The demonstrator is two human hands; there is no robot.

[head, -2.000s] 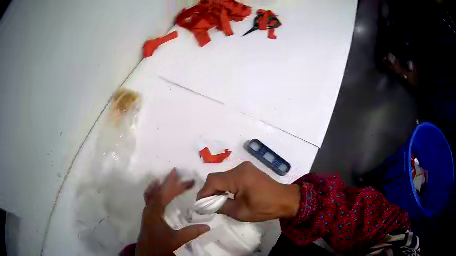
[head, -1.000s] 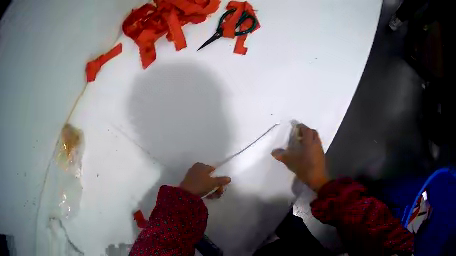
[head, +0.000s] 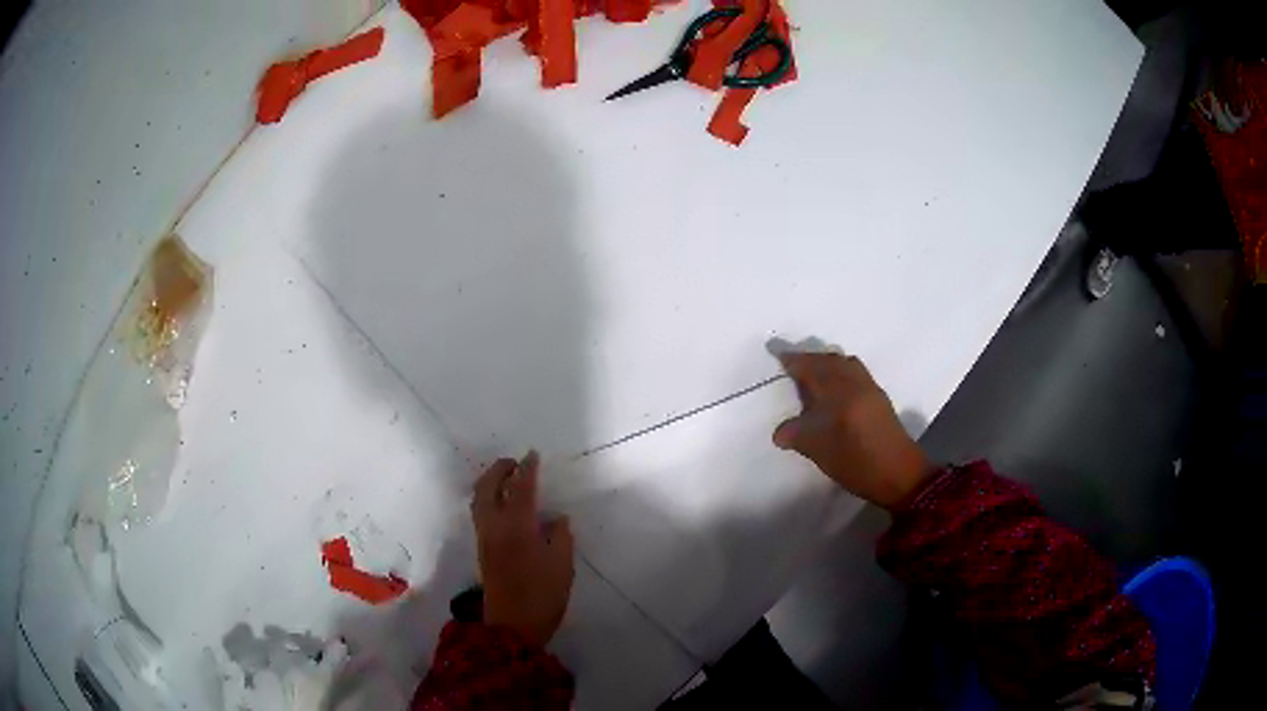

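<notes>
My left hand (head: 523,553) is low on the white table (head: 834,208), left of centre, with its fingers pointing up. My right hand (head: 850,428) is at the right, near the table's edge, with its thumb apart from its fingers. A thin dark line (head: 681,414) runs nearly straight between the fingertips of both hands. I cannot tell if it is a thread or the edge of a white sheet. A pale grey patch shows at the right fingertips. What either hand holds is not clear. A small dark thing (head: 468,606) is partly hidden by the left wrist.
Red strips (head: 556,42) and dark-handled scissors (head: 736,53) lie at the top. A clear bag with tan contents (head: 164,308) is at the left. A red scrap (head: 361,572) and white pieces (head: 285,676) are lower left. A blue bin (head: 1174,625) is beyond the table's right side.
Two seconds ago both hands were over white pieces, the right one gripping some. They then moved apart across the table. Since one second ago the line between them looks straighter and the view has shifted.
</notes>
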